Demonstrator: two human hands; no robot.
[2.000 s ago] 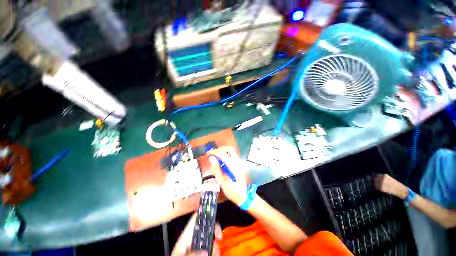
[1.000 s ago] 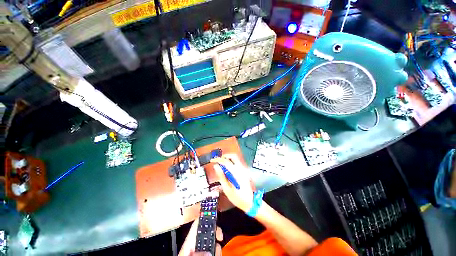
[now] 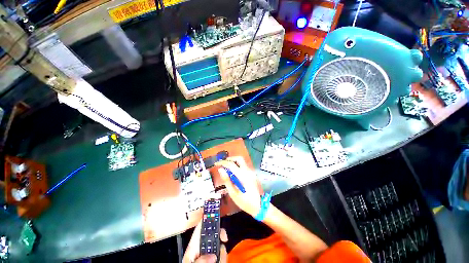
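My left hand (image 3: 194, 245) holds a long black remote control (image 3: 210, 231) upright at the bottom centre, its top end over the mat's front edge. My right hand (image 3: 240, 186), with a light blue wrist strap, holds a blue pen (image 3: 235, 180) and rests at the right side of the board under test (image 3: 196, 190). Its fingertips are near the dark connector block (image 3: 187, 170). The board lies on the orange-brown mat (image 3: 159, 210), joined to the block, with dark leads and a blue cable running to it. My right fingertips' exact contact is unclear.
Behind the mat are a cream tape ring (image 3: 173, 146) and an oscilloscope (image 3: 226, 61). A teal fan (image 3: 355, 77) stands right. Boards lie right (image 3: 327, 149) and left (image 3: 122, 155). An orange-brown box (image 3: 25, 186) is far left. A black slotted tray (image 3: 393, 221) is below the bench edge.
The view has steadied and shifted from two seconds ago. Both hands keep their holds near the board. The neighbouring worker's hand over the black tray is out of view now.
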